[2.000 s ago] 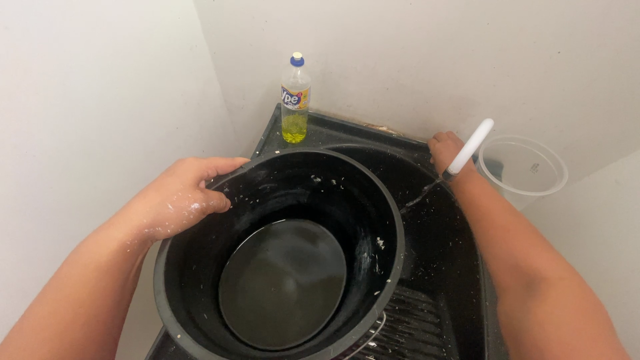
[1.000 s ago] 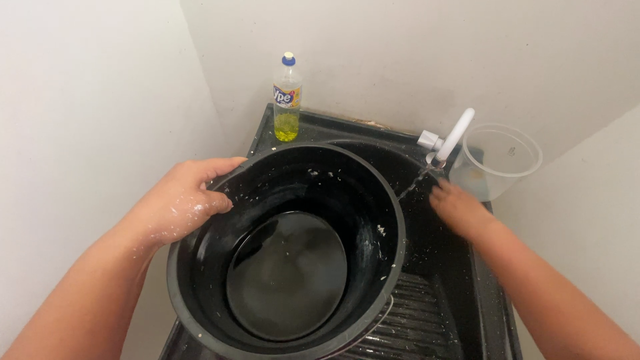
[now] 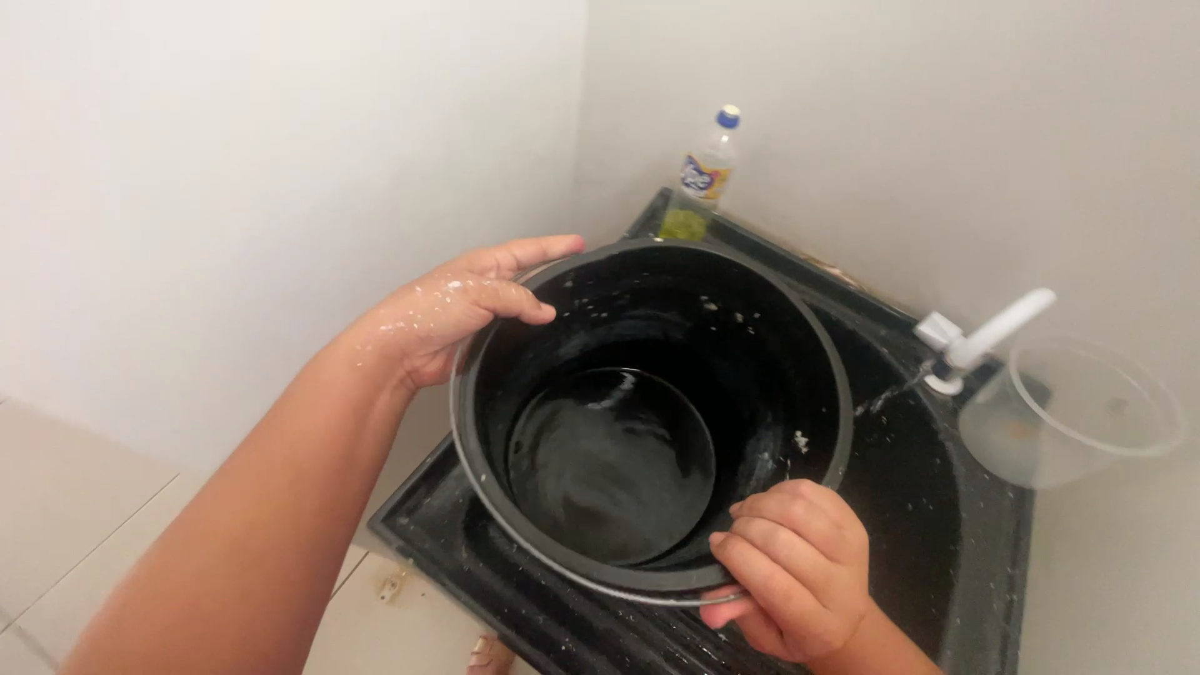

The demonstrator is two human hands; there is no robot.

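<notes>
A large black bucket [image 3: 839, 403] is tilted over a speckled black sink [image 3: 994, 562], with a shallow pool of liquid [image 3: 609, 469] in its bottom and pale flecks on its inner wall. My left hand [image 3: 459, 305], dotted with white specks, grips the rim at the upper left, thumb inside. At the lower right, my right hand [image 3: 797, 567] is closed around the rim. A thin stream of water runs from the white faucet [image 3: 994, 333] down behind the bucket's right side.
A dish soap bottle [image 3: 703, 178] with a blue cap stands at the sink's back corner. Right of the faucet is a clear plastic tub [image 3: 1031, 441]. Walls meet behind the sink. Pale floor tiles [image 3: 84, 497] show at the lower left, with a small bit of debris [image 3: 389, 586].
My right hand has come from beside the faucet to the bucket's rim and taken hold of it. My left hand has kept its grip. The view has shifted.
</notes>
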